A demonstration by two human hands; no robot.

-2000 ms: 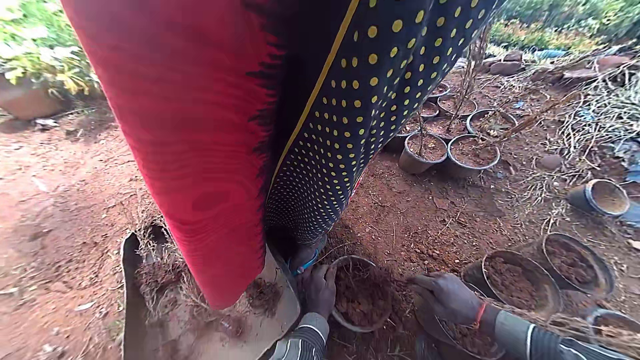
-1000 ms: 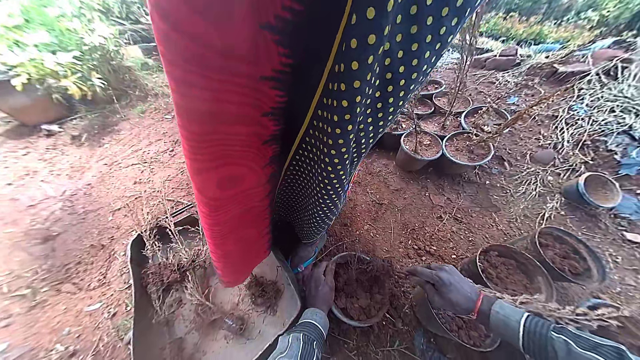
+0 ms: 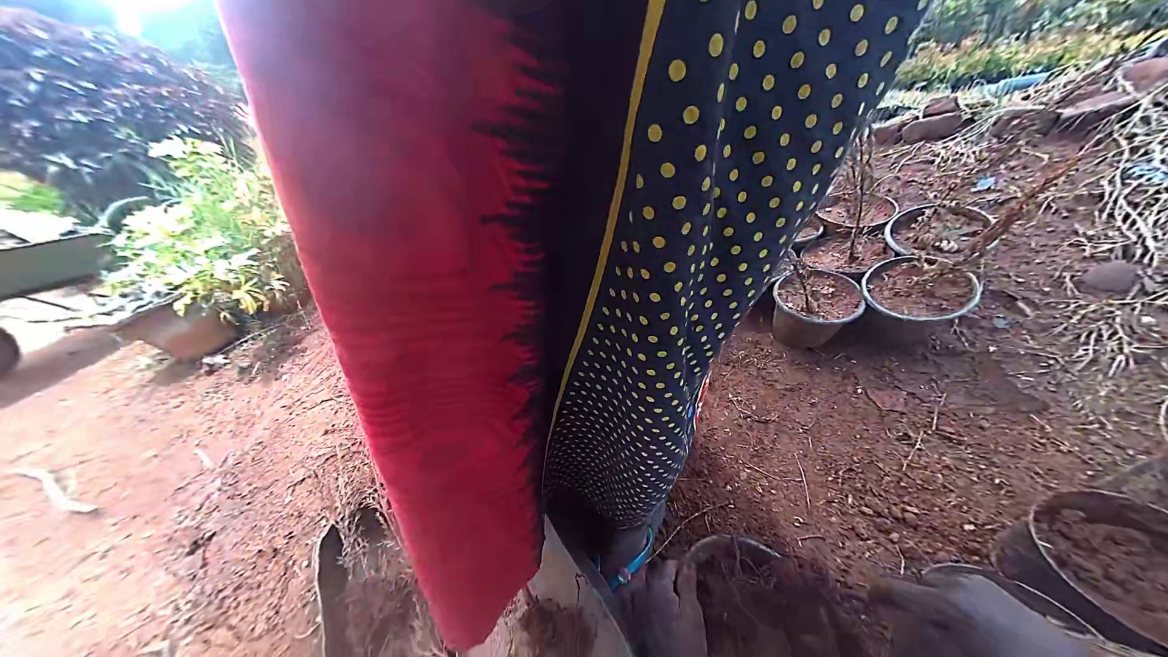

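At the bottom edge, my left hand [image 3: 673,607] holds the left rim of a dark plant pot [image 3: 735,545] filled with reddish-brown soil. My right hand [image 3: 954,613] is blurred, just right of that pot and over the rim of another pot [image 3: 976,573]; its fingers are hard to make out. Left of my left hand lies a cut-open plastic container [image 3: 330,584] with soil and dry roots in it. Red cloth and dark cloth with yellow dots hang in front, partly covering the container.
A foot in a blue-strapped sandal [image 3: 634,558] stands between container and pot. Another soil-filled pot [image 3: 1031,525] is at the lower right. Several pots with thin stems [image 3: 922,315] stand farther back. Dry roots [image 3: 1136,201] lie at right; a leafy potted plant [image 3: 187,328] is at left.
The view has tilted up, so both hands and the near pots now sit at the bottom edge. My left hand remains by the same pot; my right hand is now blurred.
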